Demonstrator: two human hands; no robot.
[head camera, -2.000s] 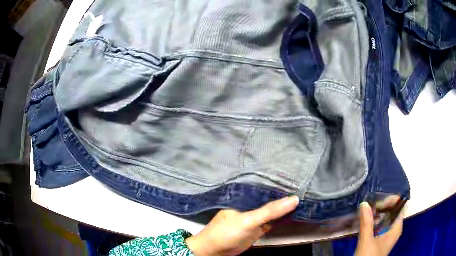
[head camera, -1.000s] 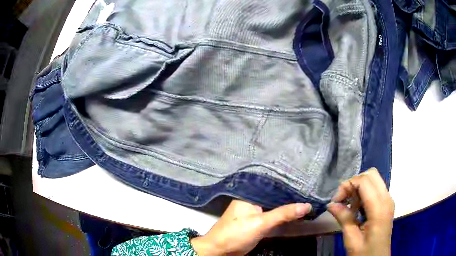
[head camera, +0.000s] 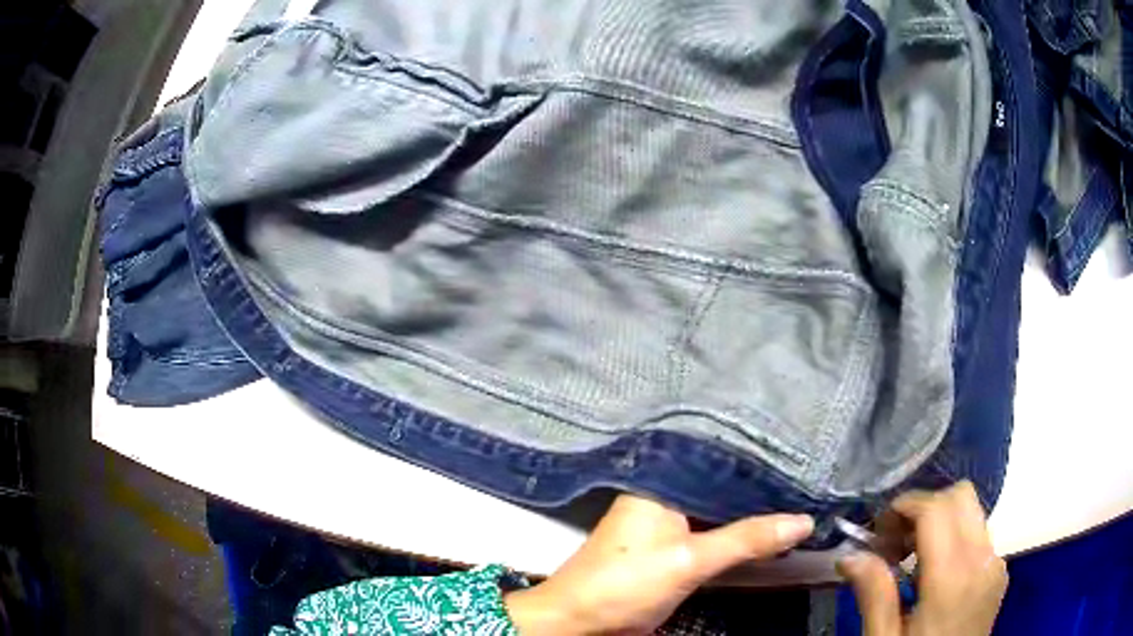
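Observation:
The denim jacket (head camera: 646, 186) lies inside out on the white table (head camera: 360, 478), pale grey-blue lining up. Its dark blue hem (head camera: 497, 466) curves along the table's front edge. My left hand (head camera: 652, 565) grips the hem near its right corner, thumb on top. My right hand (head camera: 932, 559) is just right of it at the corner, fingers bent around a small metallic thing (head camera: 857, 532), which looks like the snips' blades at the hem. Most of it is hidden by my fingers. An armhole (head camera: 845, 112) shows dark blue at the upper right.
Folded dark blue denim (head camera: 174, 286) lies at the table's left. More denim garments (head camera: 1093, 149) lie at the upper right. Blue crates (head camera: 1069, 596) show below the table's edge at the lower right. A yellow floor line (head camera: 155, 503) shows at the lower left.
The jacket appears shifted right and slightly up in view. My right hand moved from the lower right to the hem corner beside my left thumb; the metallic tip now shows there.

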